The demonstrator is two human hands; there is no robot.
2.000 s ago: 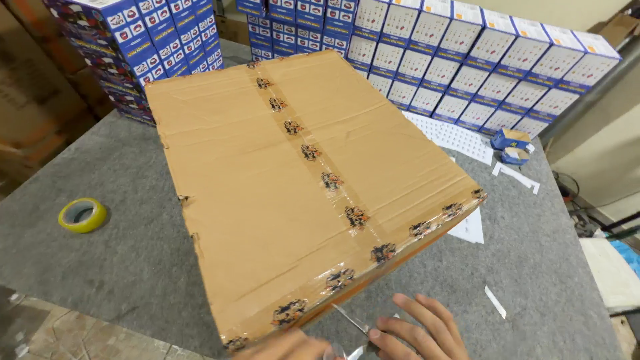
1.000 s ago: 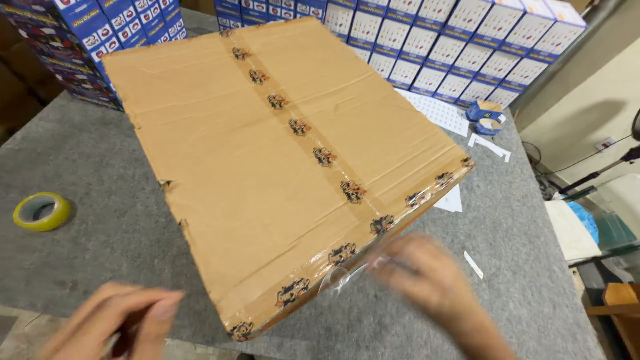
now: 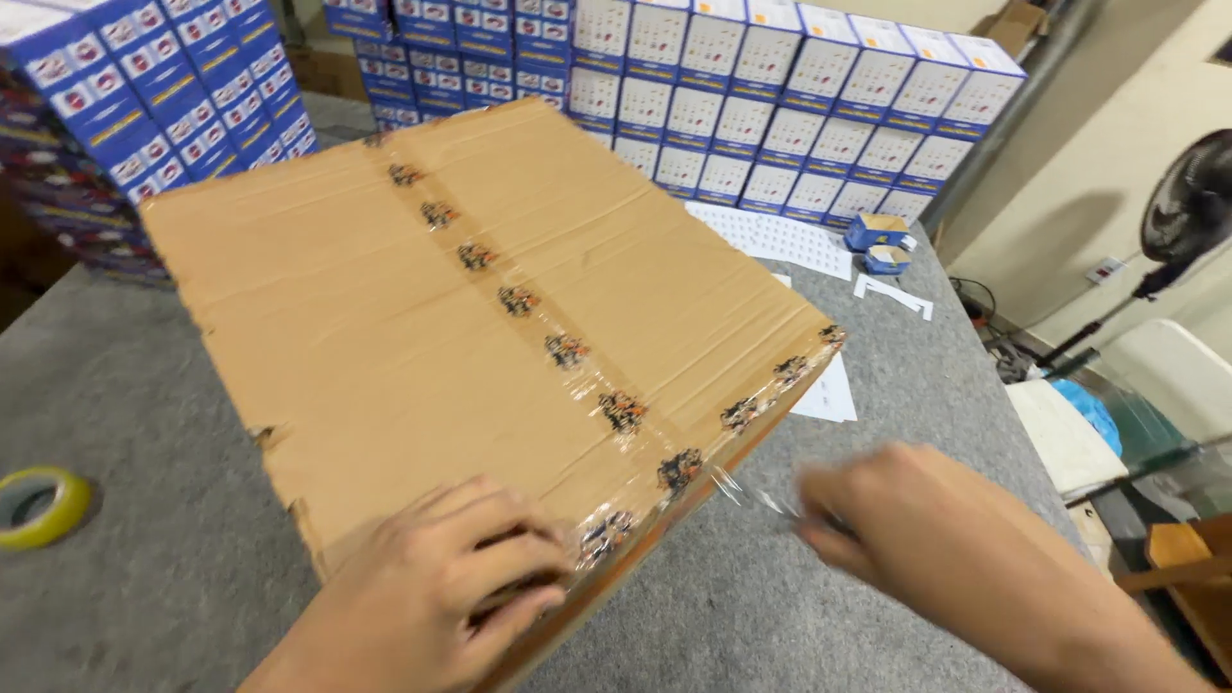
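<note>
A large flat cardboard box (image 3: 520, 318) lies on a grey table, with printed packing tape (image 3: 517, 300) down its top and along its near edge. My left hand (image 3: 462, 568) rests on the box's near left corner with its fingers curled and no object seen in it. Off the near edge, to the right, my right hand (image 3: 857, 510) grips a strip of clear tape (image 3: 746, 489) that stretches from the box edge to its fingers. That hand is blurred, and whether it holds anything else cannot be told.
A yellow tape roll (image 3: 43, 505) lies on the table (image 3: 144, 404) at the left. Blue and white boxes (image 3: 741, 106) are stacked behind, with another stack (image 3: 164, 96) at the back left. Small open blue boxes (image 3: 878, 236) and printed sheets (image 3: 770, 239) lie at the right; beyond stands a fan (image 3: 1189, 197).
My left hand, off the box a second ago, is now on its near left corner. My right hand has moved right, away from the near edge, and a clear strip now stretches to it.
</note>
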